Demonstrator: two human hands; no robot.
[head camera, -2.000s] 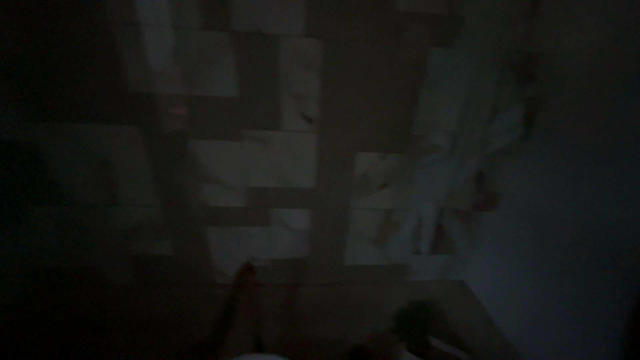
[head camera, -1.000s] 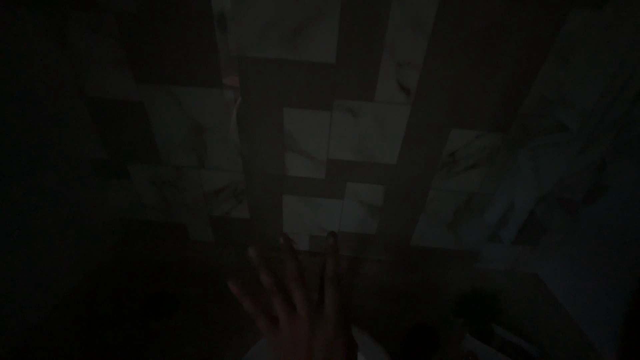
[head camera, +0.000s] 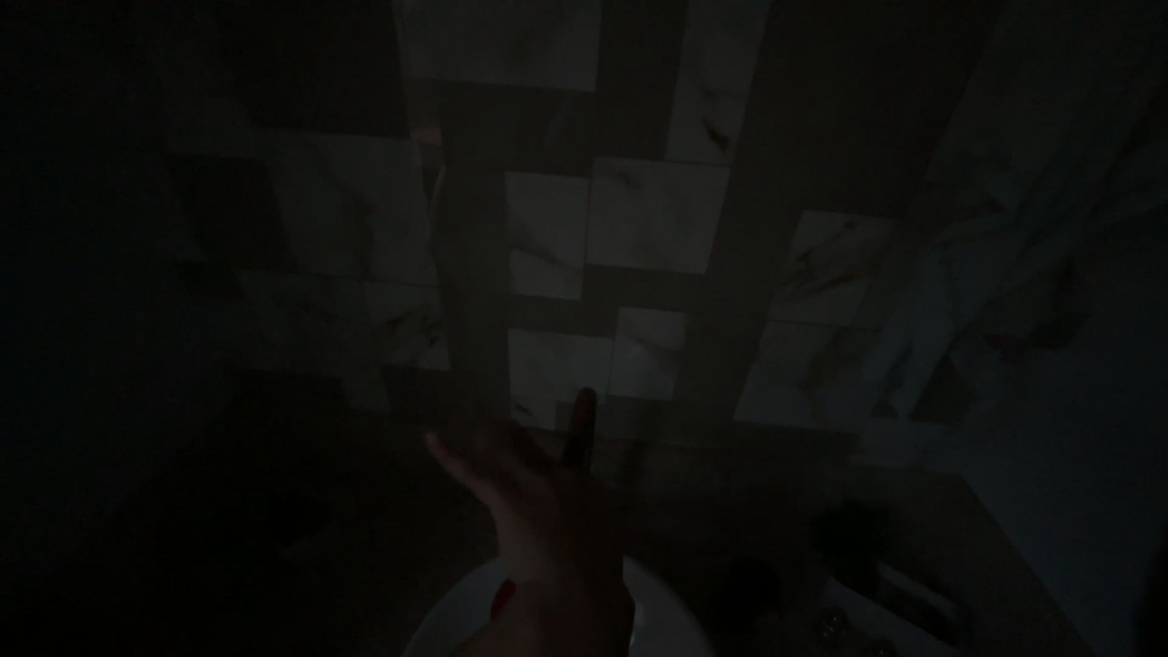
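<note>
The view is very dark. My left hand (head camera: 552, 516), as far as its shape shows, reaches up from the bottom centre, over a round white basin (head camera: 671, 611). Its fingers are apart, one pointing up toward the tiled wall (head camera: 657, 214), and no held object can be made out. A narrow dark shape lies just below that fingertip; whether they touch is unclear. Something small and red (head camera: 502, 598) shows at the wrist. My right hand is not seen.
Marble-patterned light tiles alternate with plain darker ones on the wall. At the lower right, a dark bushy object (head camera: 853, 529) stands near a pale tray-like object (head camera: 881, 616) with small things by it. The counter's edge (head camera: 1013, 538) slants at the right.
One second ago the hand showed spread fingers lower centre; now it reaches higher over the basin, with the wrist in view. The view has shifted since two seconds ago.
</note>
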